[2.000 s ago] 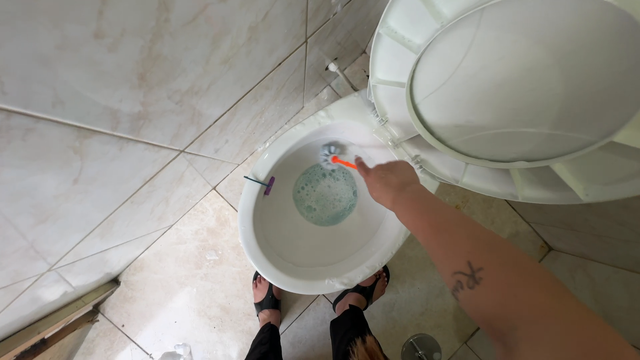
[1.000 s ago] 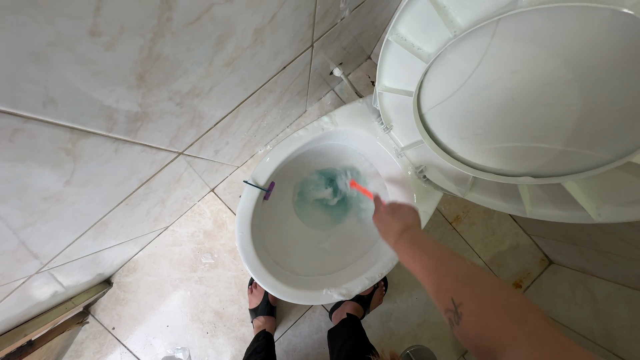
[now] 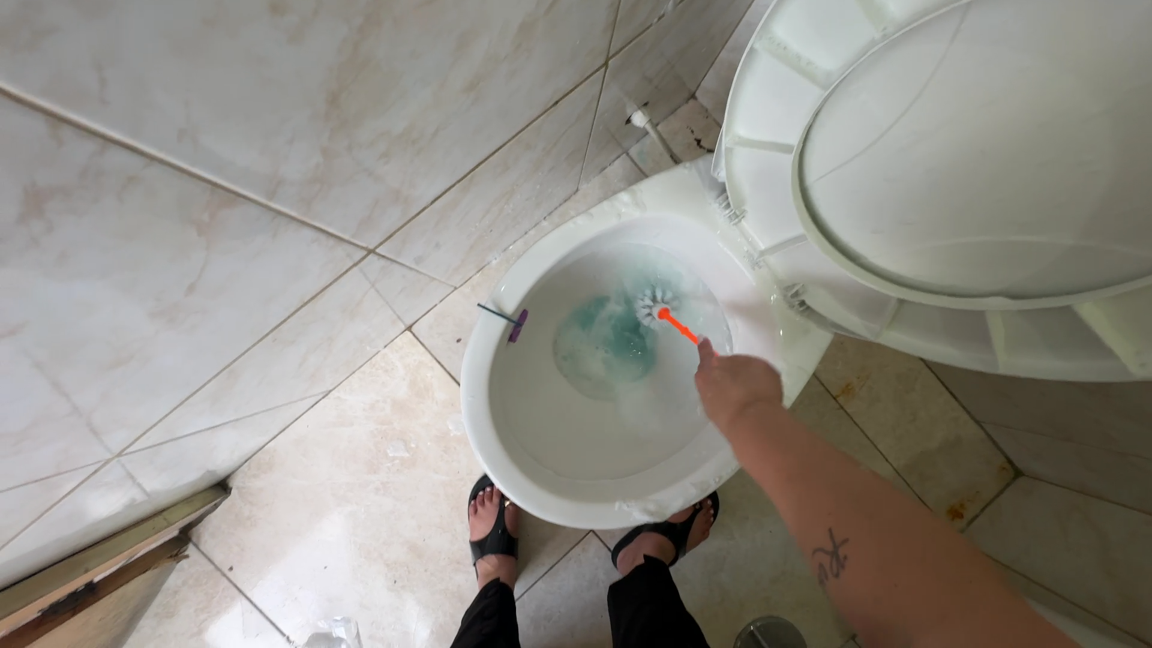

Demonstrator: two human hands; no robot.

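My right hand [image 3: 740, 382] grips the orange handle of a toilet brush [image 3: 679, 325] from the right side of the bowl. The brush's white bristle head lies against the inner wall of a white toilet bowl [image 3: 481, 405], at the upper right edge of the pooled water. Blue-green foamy water [image 3: 605, 346] fills the bottom of the bowl, and some is spread up the wall around the bristles. A purple rim hanger [image 3: 517, 326] with a dark green hook is clipped over the bowl's left rim. My left hand is out of view.
The raised toilet seat and lid [image 3: 972, 162] lean at the upper right. A water pipe [image 3: 657, 135] runs from the tiled wall behind the toilet. My sandalled feet stand at the front of the bowl. A round floor drain [image 3: 769, 633] and a wooden door frame [image 3: 108, 562] are lower down.
The brush was in clearer, bubbly water two seconds ago and amid swirling blue-green water one second ago. Its head has since moved to the wall at the water's edge, still in my right hand.
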